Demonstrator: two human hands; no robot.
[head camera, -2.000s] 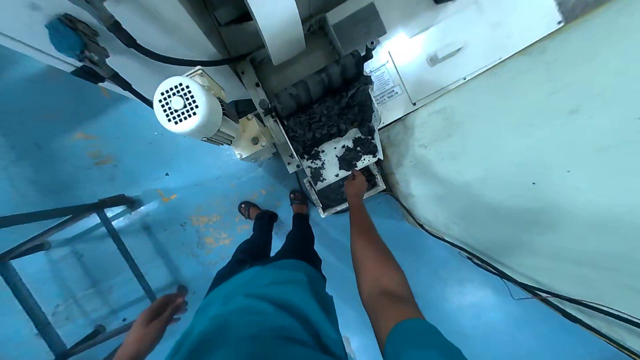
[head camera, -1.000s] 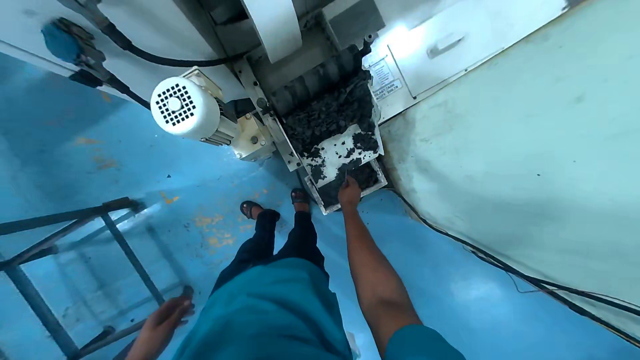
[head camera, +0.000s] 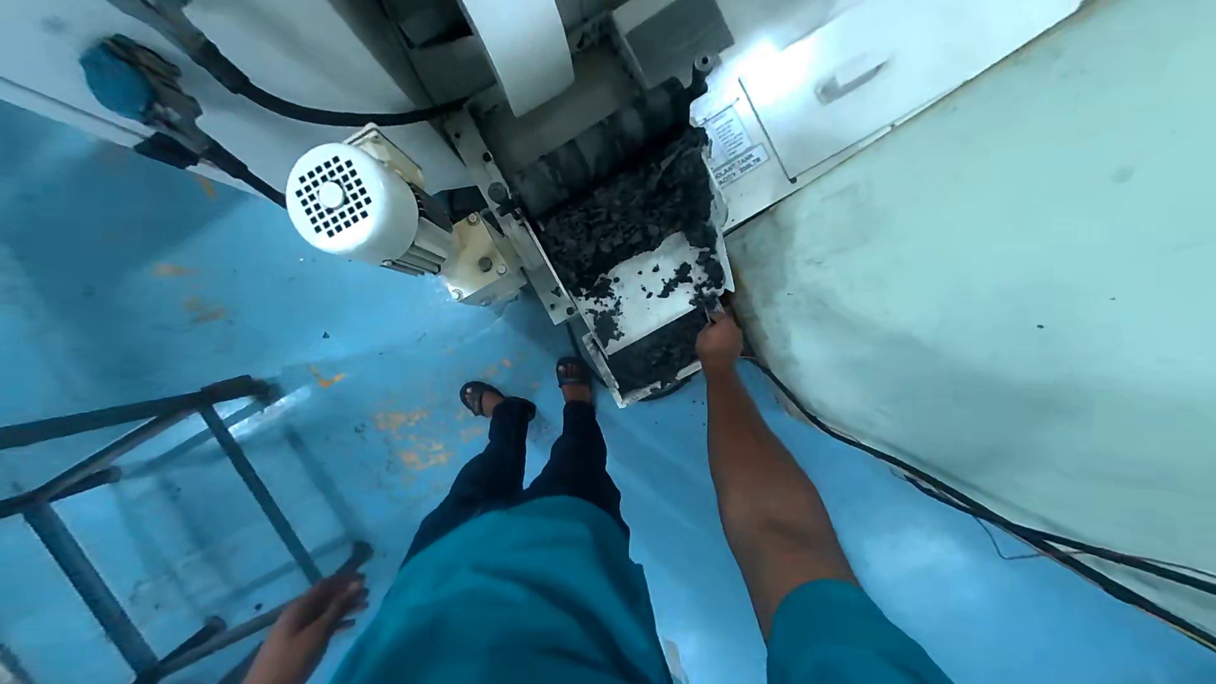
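Observation:
My right hand (head camera: 719, 342) is closed around a small scraper-like tool (head camera: 712, 308), mostly hidden by the fingers, at the right edge of a white metal chute (head camera: 655, 277). Dark clumpy sludge (head camera: 627, 223) lies thick on the upper chute beside a dark roller (head camera: 603, 147), with scattered bits lower down. Below the chute's lip, a bin (head camera: 619, 388) holds more dark sludge. My left hand (head camera: 318, 608) hangs at the lower left near a metal frame, fingers apart, holding nothing.
A white electric motor (head camera: 351, 204) juts out left of the chute. A dark metal tube frame (head camera: 252, 484) stands at the left. Black cables (head camera: 893, 461) run along the foot of the pale green wall (head camera: 997, 285). Machine panels (head camera: 855, 76) rise behind. The floor (head camera: 380, 332) is blue.
My right hand has moved from the lower middle of the chute to its right edge. Less sludge covers the chute's lower part than two seconds ago.

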